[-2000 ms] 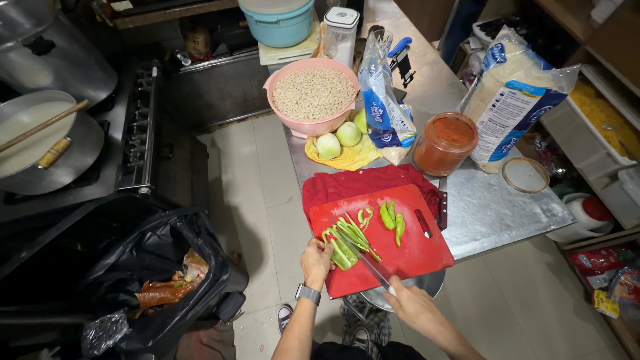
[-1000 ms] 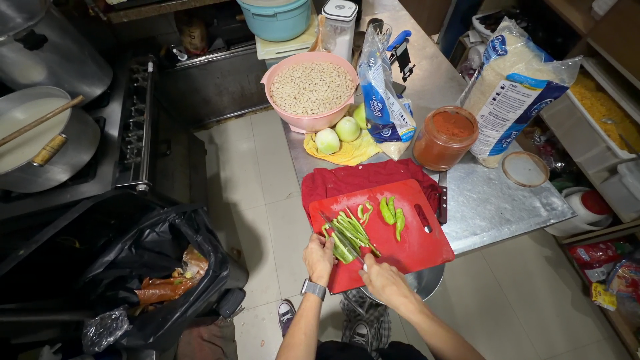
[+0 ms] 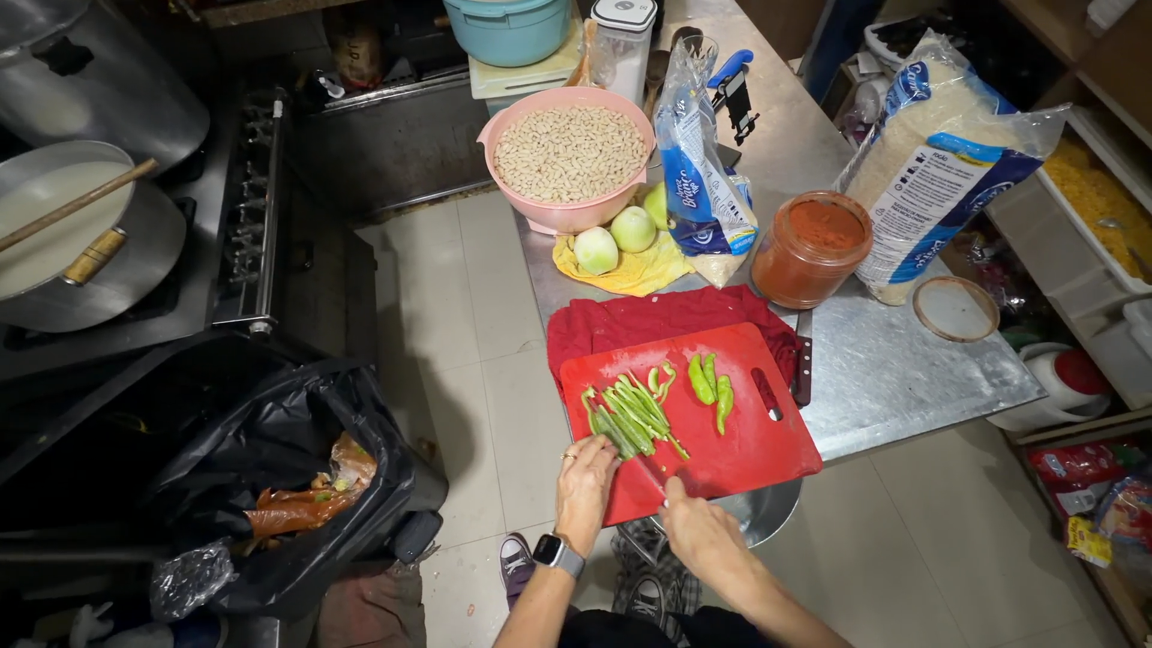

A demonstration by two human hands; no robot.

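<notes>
My left hand (image 3: 587, 477), with a watch on its wrist, presses its fingertips on the near end of the green pepper strips (image 3: 630, 418) on a red plastic cutting board (image 3: 756, 459). In my right hand (image 3: 706, 531) is a knife (image 3: 650, 475), its blade angled up and left at the strips beside my left fingertips. Small whole green chili peppers (image 3: 723, 405) lie near the board's handle slot. A dark red cloth (image 3: 630, 324) lies under the board's far side. The board overhangs the table's near edge, above a metal bowl (image 3: 769, 511).
On the steel table (image 3: 909, 387) stand a pink bowl of beans (image 3: 571, 153), a jar of red powder (image 3: 813, 252), bagged rice (image 3: 936, 171), and onions (image 3: 596, 250) on a yellow cloth. Another knife's handle (image 3: 803, 371) lies beside the board. Left are a lined trash bin (image 3: 315, 396) and a stove with pots (image 3: 153, 243).
Both hands stay at the pepper strips. The knife blade, lying across the strips two seconds ago, is now at their near end, and my right hand has shifted slightly.
</notes>
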